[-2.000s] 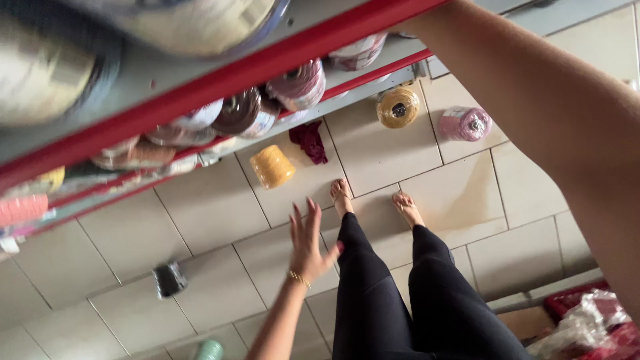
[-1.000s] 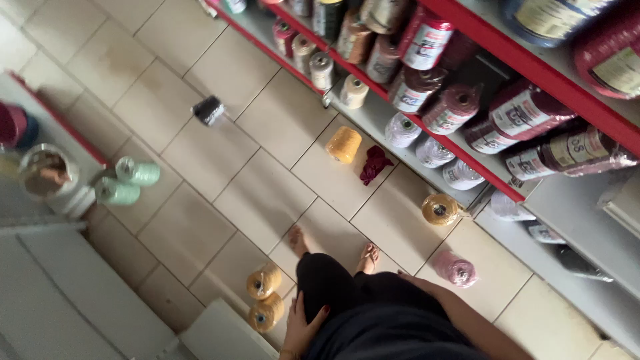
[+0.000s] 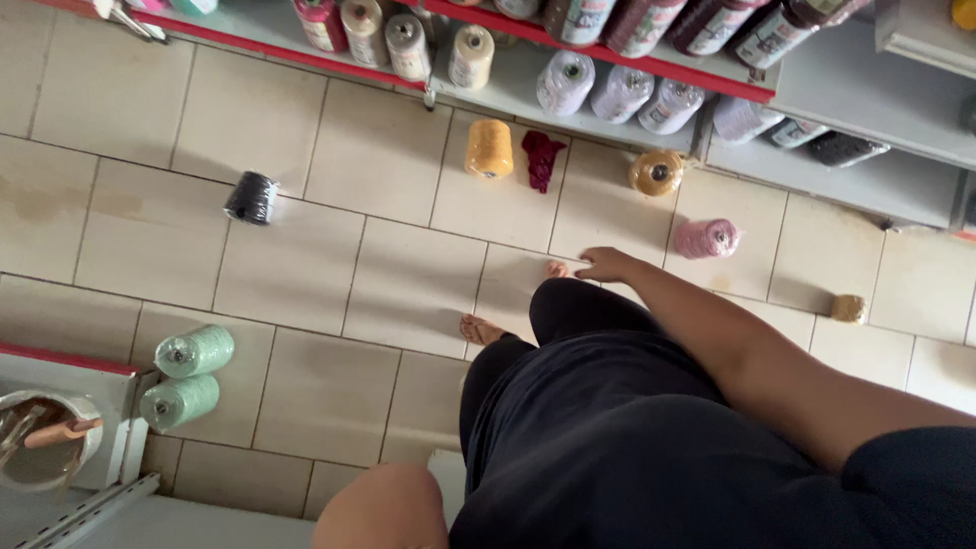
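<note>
My right hand (image 3: 606, 265) hangs over the tiled floor beside my knee, with its fingers apart and nothing visible in it. Nearest to it on the floor are a pink yarn cone (image 3: 707, 239) and a golden-brown yarn cone (image 3: 656, 172), both in clear wrap. A yellow yarn cone (image 3: 489, 149) stands next to a crumpled dark red cloth or bag (image 3: 542, 161). Farther left lies a black yarn cone (image 3: 252, 198). Two mint green cones (image 3: 194, 351) lie side by side at the lower left. Only part of my left arm (image 3: 385, 507) shows; its hand is out of view.
Grey shelves with red edges (image 3: 610, 53) hold several wrapped yarn cones along the top. A small tan cone (image 3: 848, 308) is on the floor at right. At lower left, a white bucket (image 3: 90, 450) with tools inside stands on a red-edged shelf (image 3: 69, 357).
My left hand, on my thigh a second ago, has gone out of view. My right hand has come into clear sight beside my knee. The view has turned.
</note>
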